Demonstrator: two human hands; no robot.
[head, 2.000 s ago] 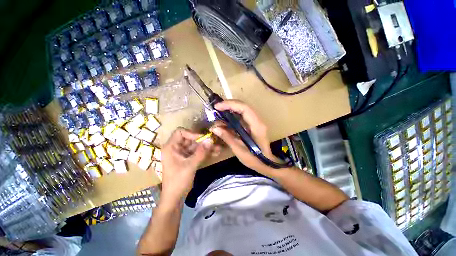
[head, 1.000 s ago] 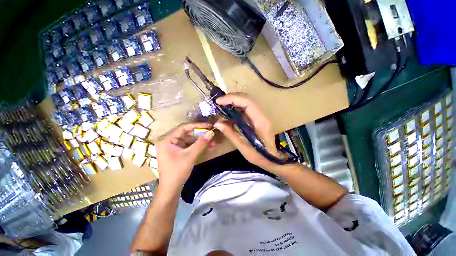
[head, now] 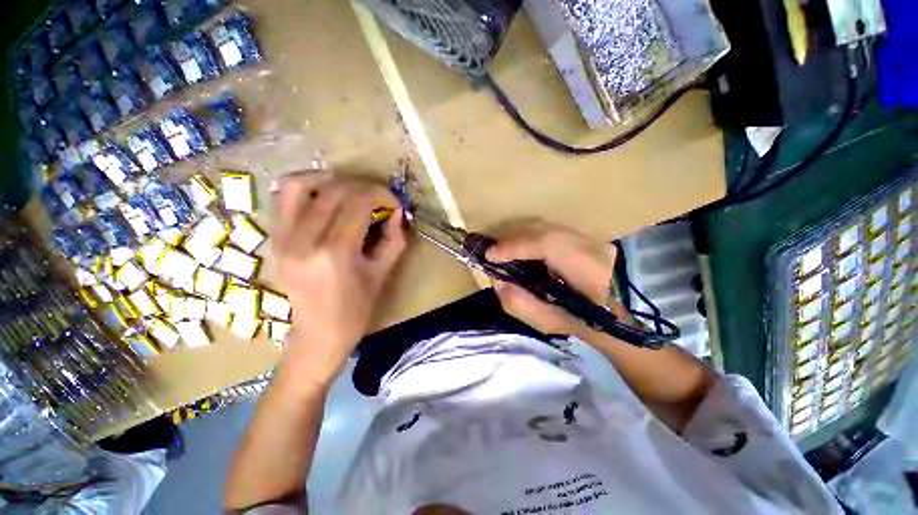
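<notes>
My left hand pinches a small battery cell, of which mostly a yellow edge shows between thumb and fingers. My right hand holds a black soldering iron by its handle, its metal tip pointing left and reaching my left fingertips. A small dark blue piece, perhaps a circuit board, shows just beyond the fingertips. Whether the tip touches cell or board cannot be told. A loose pile of silver-white battery cells lies left of my left hand. Rows of blue circuit boards lie beyond the pile.
A black fan and an open box of silver bits stand at the back. A black cable runs between them. Stacked trays stand at far left. A tray of cells lies at right on green. A person's sleeve shows bottom left.
My hands were close together with the iron tip pointing away. Now my right hand is further right, the iron lies flatter, and its tip meets my left fingertips. The view has shifted.
</notes>
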